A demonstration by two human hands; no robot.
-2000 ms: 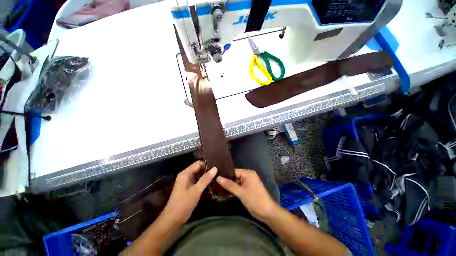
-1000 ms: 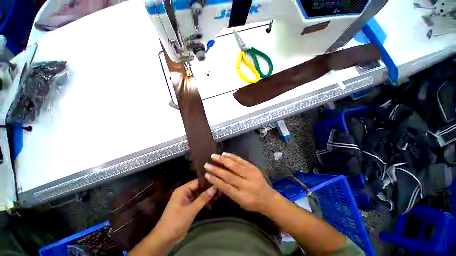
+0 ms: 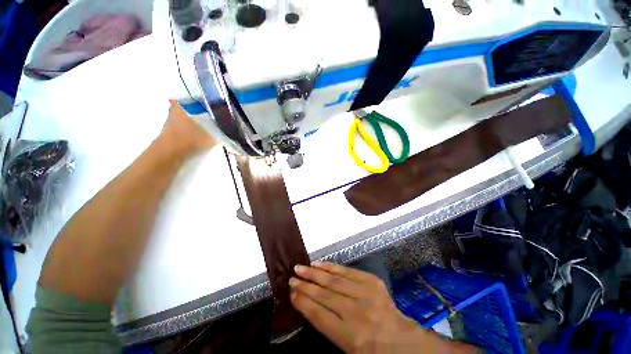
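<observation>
A long dark brown fabric strip (image 3: 278,225) runs from under the lit presser foot (image 3: 266,160) down over the table's front edge. My right hand (image 3: 346,297) is at the strip's right edge near the table edge, fingertips on top of it; the thumb is hidden. My left arm reaches across the table; only the wrist and back part of my left hand (image 3: 185,130) show, with the fingers hidden behind the white sewing machine head (image 3: 332,66). A second brown strip (image 3: 450,160) lies flat to the right of the needle.
Yellow and green handled scissors (image 3: 377,144) lie under the machine arm. A clear bag with dark contents (image 3: 31,180) is at left. A measuring tape (image 3: 207,309) lines the front edge. Blue crates (image 3: 477,311) and dark garments with pale piping (image 3: 574,235) are at lower right.
My left hand has left the strip's lower end and gone up behind the machine head. My right hand stays at the strip. The view has shifted closer to the machine.
</observation>
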